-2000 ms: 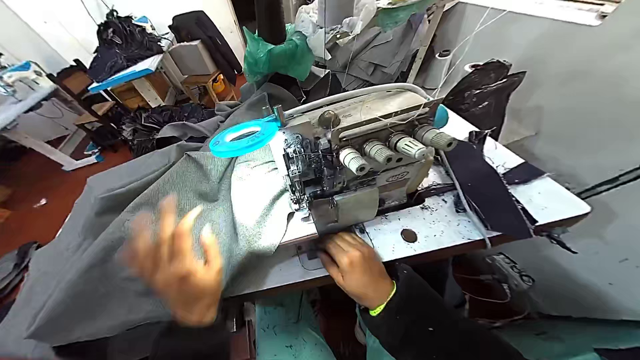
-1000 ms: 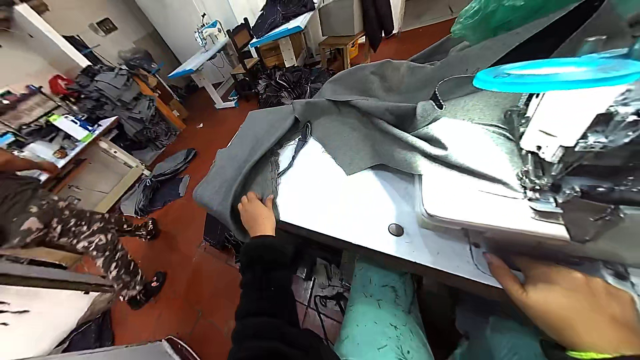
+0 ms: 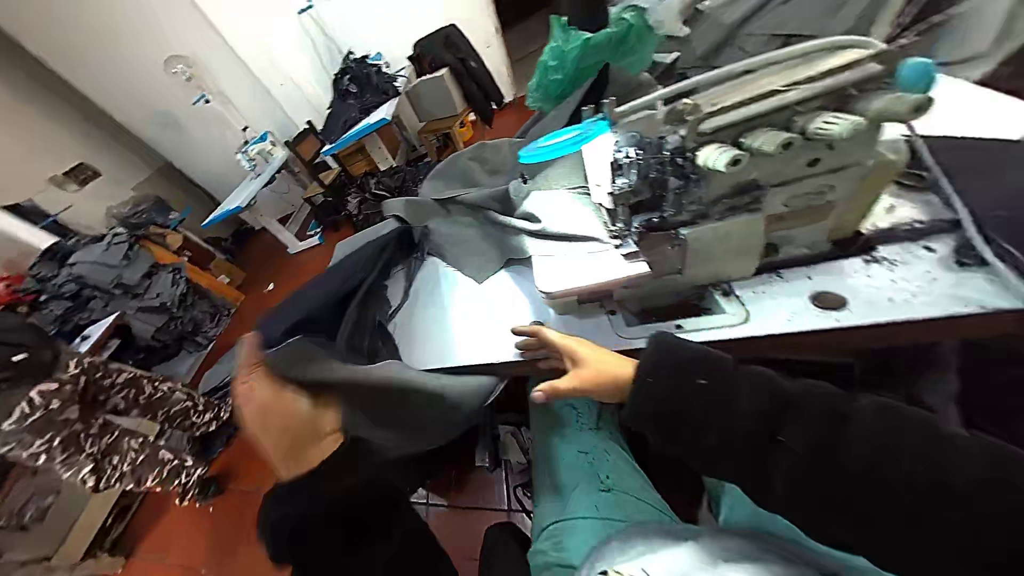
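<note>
Blurred, my left hand (image 3: 284, 416) is at the lower left against the grey fabric (image 3: 400, 400), which hangs over the table's front edge; whether the fingers grip it cannot be made out. My right hand (image 3: 580, 364), its fingers apart and holding nothing, hovers at the front edge of the white sewing table (image 3: 456, 320). Behind it stands an overlock sewing machine (image 3: 768, 176) with several thread tension dials and a blue ring (image 3: 564, 142) at its left. More grey fabric (image 3: 480, 208) runs from the machine's plate across the table.
A person in camouflage trousers (image 3: 120, 424) is at the left edge. Beyond are a heap of dark fabric pieces (image 3: 136, 288), another sewing table (image 3: 248, 188) and a stool (image 3: 444, 126). A green plastic bag (image 3: 588, 60) hangs behind the machine.
The fabric's left part, flat on the table a second ago, is now folded over and hangs at the front edge. My right hand has left the machine's base. The view has swung widely.
</note>
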